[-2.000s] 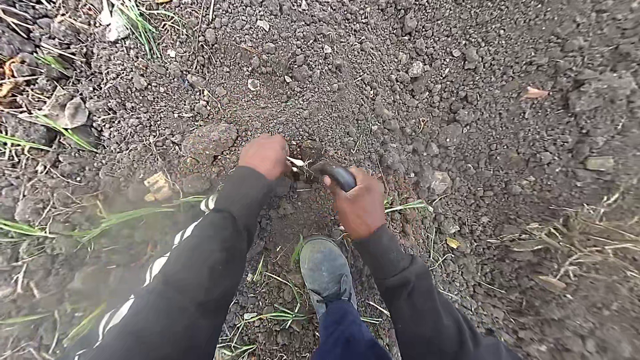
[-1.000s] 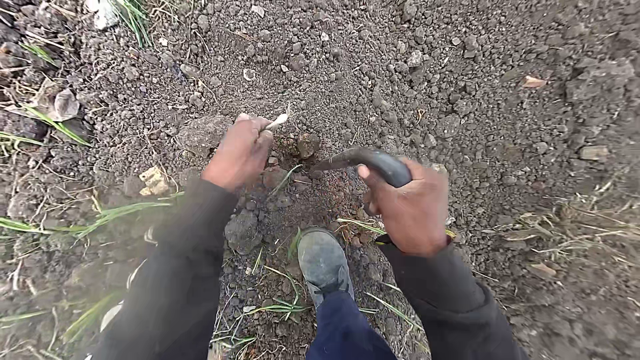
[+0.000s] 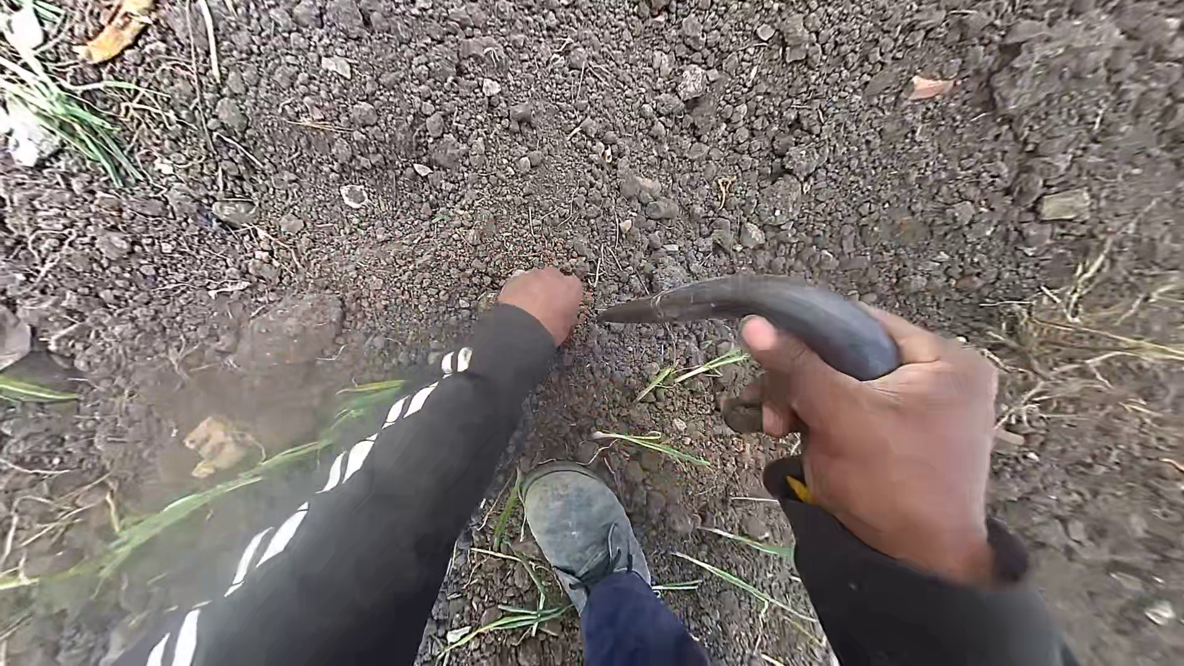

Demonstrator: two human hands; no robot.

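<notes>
My right hand [image 3: 888,435] grips a dark, curved, horn-shaped tool [image 3: 749,301] by its thick end. The tool's narrow tip points left, just above or at the soil, close beside my left hand. My left hand [image 3: 550,298] is down at the loose, crumbly soil [image 3: 462,222]; its fingers are hidden behind its back and the sleeve, so what it holds cannot be told.
My shoe [image 3: 583,527] stands on the soil below my hands. Green shoots [image 3: 652,444] lie around it. A grass tuft [image 3: 74,120] is at the upper left, a pale stone [image 3: 217,444] at the left, dry grass [image 3: 1101,342] at the right.
One second ago my left hand was raised with a small pale item in its fingers; it is now down at the soil. My right hand still holds the curved tool. The small hole seen earlier no longer shows.
</notes>
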